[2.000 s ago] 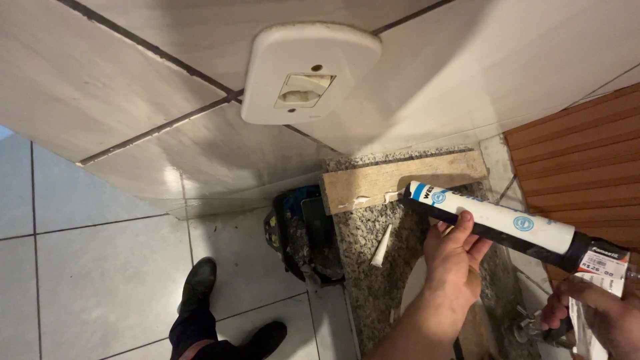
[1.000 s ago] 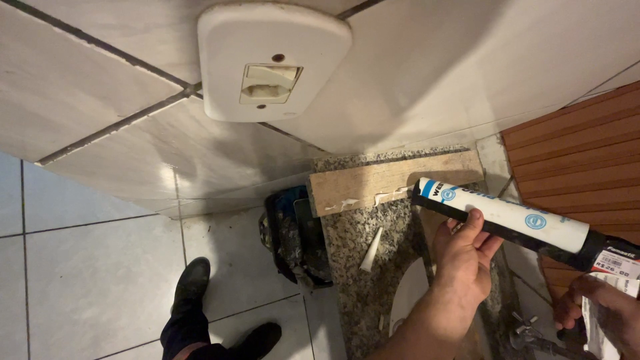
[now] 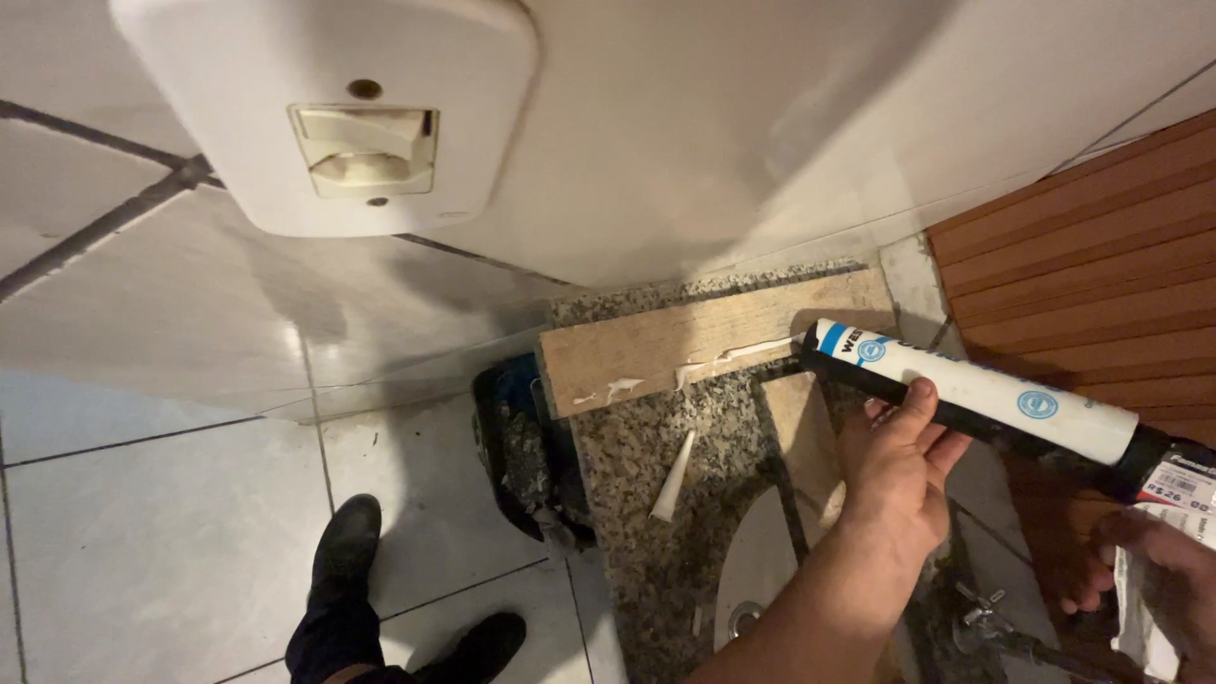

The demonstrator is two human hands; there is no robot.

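Observation:
My left hand (image 3: 898, 456) grips the black frame of a caulking gun, under its white sealant cartridge (image 3: 988, 389). At the right edge my right hand (image 3: 1154, 570) is closed around the gun's handle end, where a tag hangs. The gun's front end is over a flat wooden board (image 3: 703, 332), and the tip itself is hidden. An uneven line of white sealant (image 3: 750, 351) runs along the board's lower edge, with separate dabs to the left. A loose plastic nozzle (image 3: 673, 478) lies on the granite countertop (image 3: 617, 494) below the board.
A second wooden piece (image 3: 803, 437) lies beside the washbasin (image 3: 755, 560). A metal tap (image 3: 983, 617) is at lower right. A dark open bag (image 3: 522, 456) sits left of the counter. The socket plate (image 3: 342, 114) is on the tiled wall; slatted wood (image 3: 1083, 275) stands at right.
The sealant line on the board has grown toward the right, and the gun's front end has moved right along the board. Both hands still hold the gun. The view has come closer to the wall.

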